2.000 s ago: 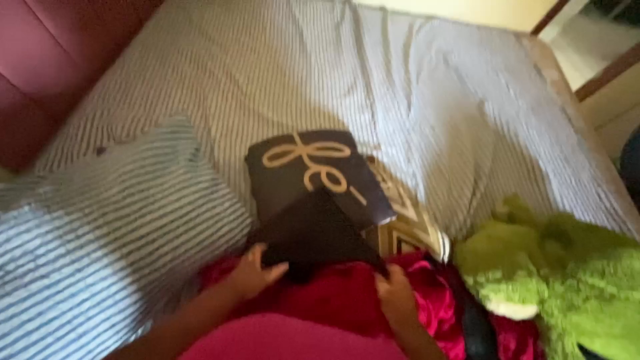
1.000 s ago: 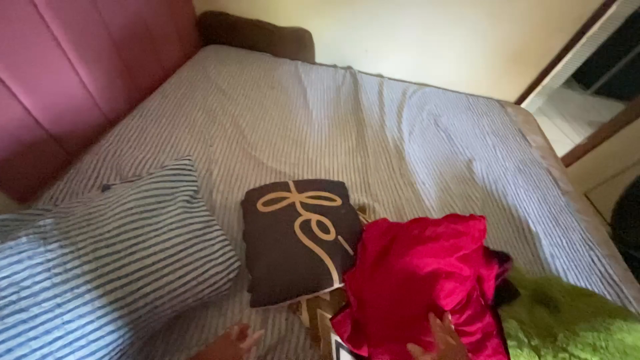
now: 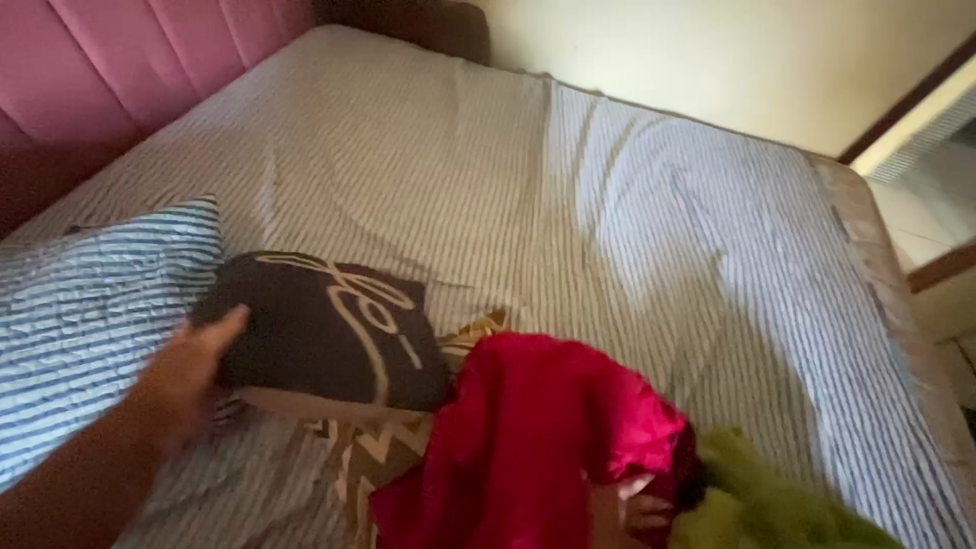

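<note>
My left hand (image 3: 194, 358) is at the left edge of a dark cushion (image 3: 320, 335) with looping tan lettering, its thumb over the top face and its fingers hidden or blurred, and the cushion is tilted. Beneath and beside that cushion shows a brown and cream zigzag-patterned cloth item (image 3: 381, 442). At the bottom centre, a bright red satiny cloth (image 3: 526, 435) is bunched up, with my right hand (image 3: 640, 511) partly covered by its folds and its fingers curled at the cloth's lower right.
A striped sheet (image 3: 457, 191) covers the bed. A blue-and-white striped pillow (image 3: 99, 328) lies at left, green fluffy plush (image 3: 770, 488) at lower right. A pink padded headboard (image 3: 152, 61) rises at upper left, and a pale wall (image 3: 686, 61) stands behind the bed.
My left hand has come up to the dark cushion, which now tilts and sits nearer the striped pillow. The red cloth, lying spread a second ago, is bunched around my right hand.
</note>
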